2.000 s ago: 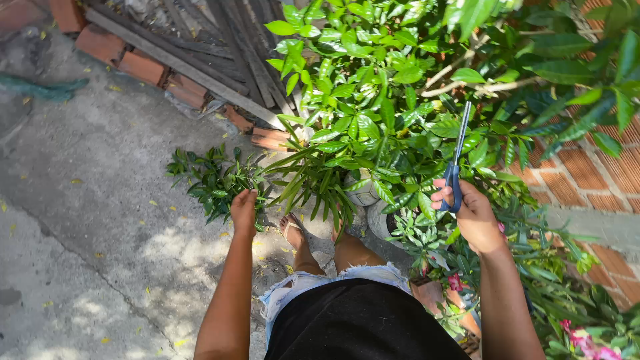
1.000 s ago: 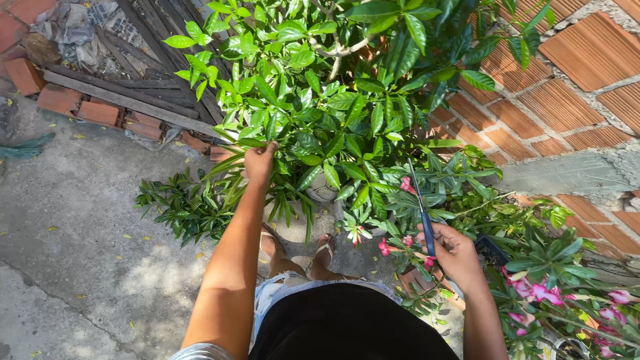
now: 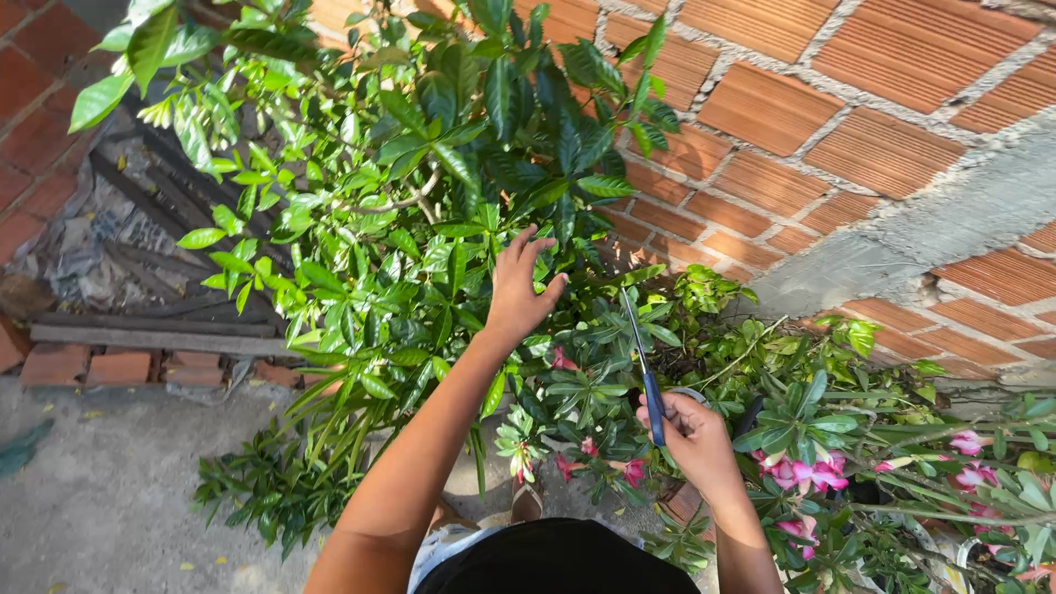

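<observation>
My left hand (image 3: 524, 285) reaches over the leafy green shrub (image 3: 396, 247), its fingers spread and holding nothing; whether they brush the leaves I cannot tell. In my right hand (image 3: 689, 429) is a pair of scissors (image 3: 645, 367) with dark blue handles, the blades pointing up and away from me. The scissors are over a low plant with pink flowers (image 3: 631, 472). Whether their blades are parted is hard to tell. A heap of leafy cuttings or a low plant (image 3: 276, 487) lies on the concrete floor at the lower left.
A hollow-brick wall (image 3: 771, 107) with a grey concrete band (image 3: 891, 231) rises on the right. Dark wooden planks (image 3: 157, 330) and loose bricks (image 3: 120, 368) lie at the left. More pink-flowered plants (image 3: 813, 474) stand at the lower right. Concrete floor (image 3: 107, 511) lies at the lower left.
My left hand has gone from the low foliage at the left to the shrub's leaves, then further right, with its fingers now spread. The scissors remain in my right hand. The view has shifted right.
</observation>
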